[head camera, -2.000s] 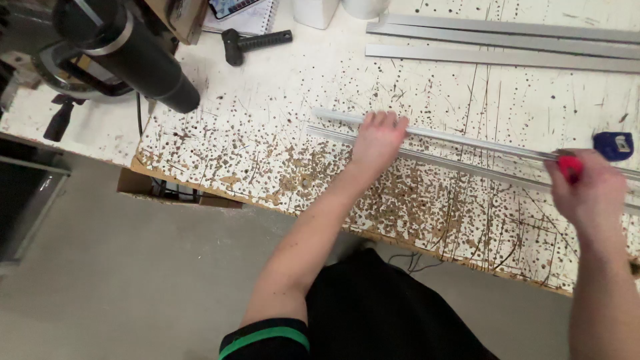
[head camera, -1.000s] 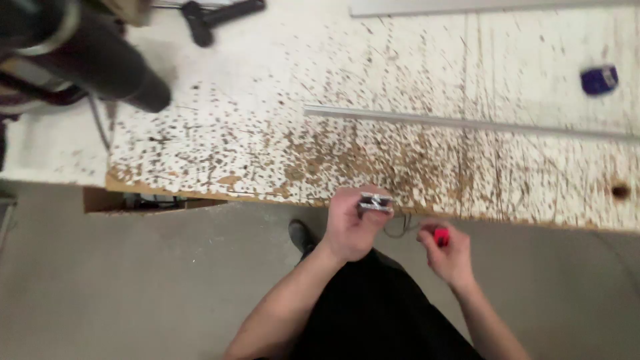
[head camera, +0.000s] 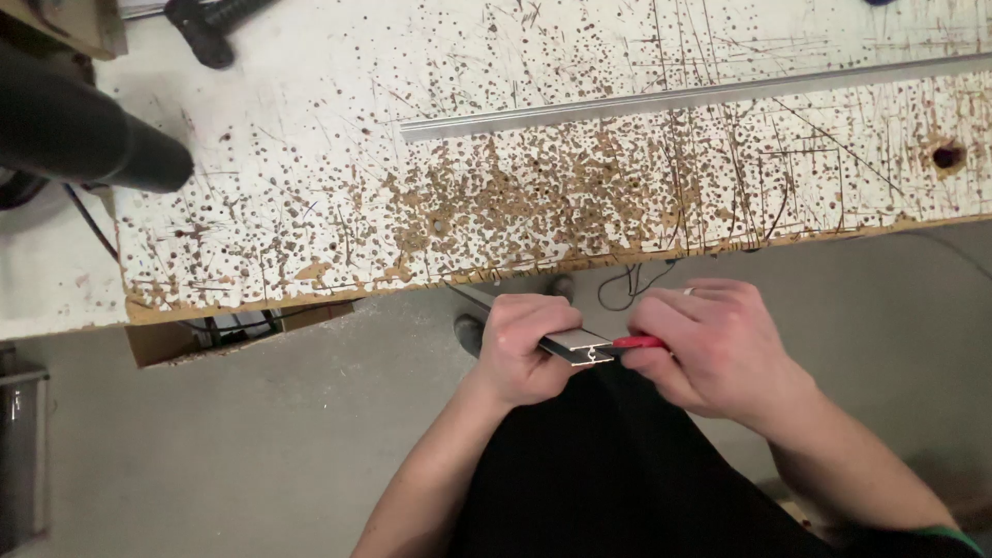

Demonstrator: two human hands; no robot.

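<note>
My left hand point(head camera: 531, 349) is closed around a metal profile point(head camera: 577, 339) near its end, in front of the bench edge; the cut end, with an H-like section, faces up toward me. A small red-handled tool point(head camera: 639, 342) is in my right hand point(head camera: 709, 353), its dark tip at the right side of the profile's end. What kind of tool it is cannot be told, as my fingers cover most of it. Another long aluminium profile point(head camera: 659, 99) lies across the bench, beyond both hands.
The worn white workbench point(head camera: 310, 194) has a wooden front edge and a round hole at right. A black hammer-like tool point(head camera: 203, 35) lies at the top left, near a large dark cylinder point(head camera: 85, 128). Below the bench are a cardboard box point(head camera: 159, 345) and a loose cable point(head camera: 620, 287).
Two seconds ago both hands were over the bench at the profiles. Now one profile is held upended before the bench edge, and the right hand has brought the red-handled tool to its end.
</note>
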